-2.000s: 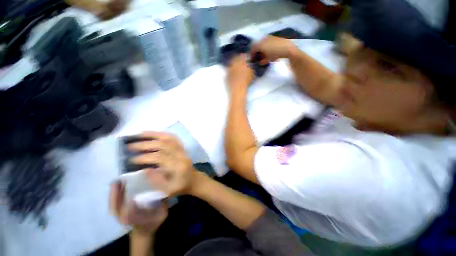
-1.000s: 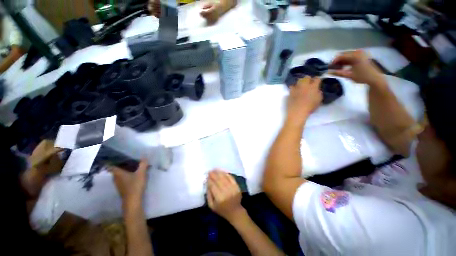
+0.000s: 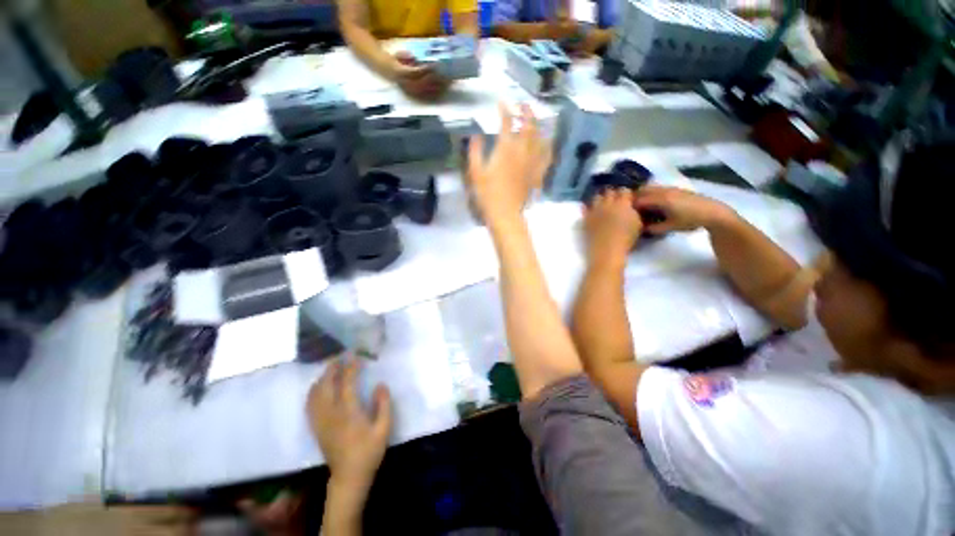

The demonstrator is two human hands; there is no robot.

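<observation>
An open retail box [image 3: 331, 322] lies on its side on the white table covering, its white flaps [image 3: 254, 343] spread and a smooth grey housing [image 3: 256, 288] showing at its mouth. My left hand [image 3: 351, 419] is just in front of the box, fingers apart and holding nothing; whether the fingertips touch it is unclear. My right hand [image 3: 510, 173] is stretched forward, fingers spread, over the upright pale boxes. It hides most of them, and contact is unclear. Another upright box [image 3: 574, 152] with a product picture stands to its right.
Black cup-shaped housings [image 3: 298, 173] are piled behind the open box, with small black fittings [image 3: 173, 340] at left. A neighbour at right handles dark parts [image 3: 620, 183]. A person opposite holds a box [image 3: 445, 58]. A dark green patch [image 3: 504, 382] lies at the near edge.
My right hand has moved from the near table edge forward to the upright boxes. My left hand has come off the open box's side, and the hand at far left has left that box.
</observation>
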